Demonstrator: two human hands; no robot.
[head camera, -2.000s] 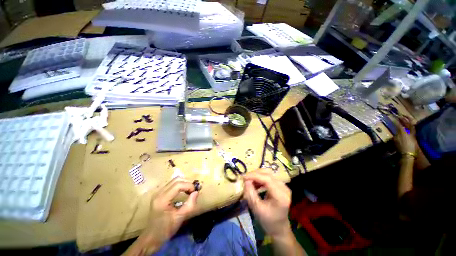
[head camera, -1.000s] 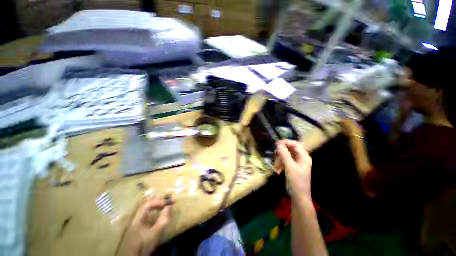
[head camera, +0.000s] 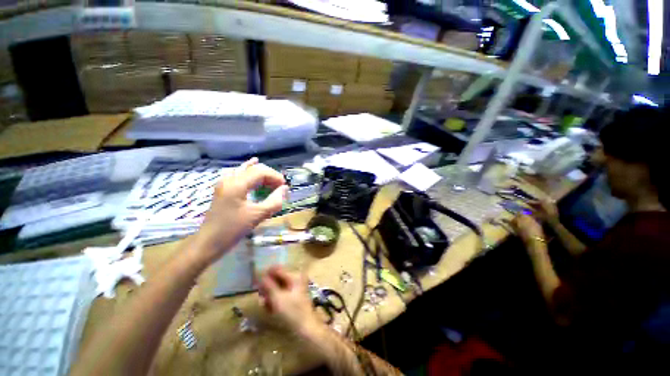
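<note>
My left hand (head camera: 239, 204) is raised over the back of the bench. Its thumb and index finger pinch a small dark part (head camera: 286, 179) at the fingertips; its details are too small to tell. My right hand (head camera: 288, 295) is lower, blurred, with curled fingers, in front of the grey metal plate (head camera: 233, 272). Whether it holds anything cannot be told. Dark-handled scissors (head camera: 329, 301) lie beside my right hand, partly hidden by it. A white tube (head camera: 283, 238) lies across the metal stand, its end at the round tin (head camera: 322, 233).
A black fan (head camera: 347, 192) and black soldering station (head camera: 413, 231) stand behind right, with black cords running forward past my right wrist. A pocketed tray (head camera: 40, 312) and white branched piece (head camera: 116, 268) are left. A loaded tray (head camera: 173, 192) is behind. Another person (head camera: 624, 220) works at right.
My left hand has risen and moved forward with the small dark part. My right hand has moved left from near the station to in front of the metal plate. The view has tilted up.
</note>
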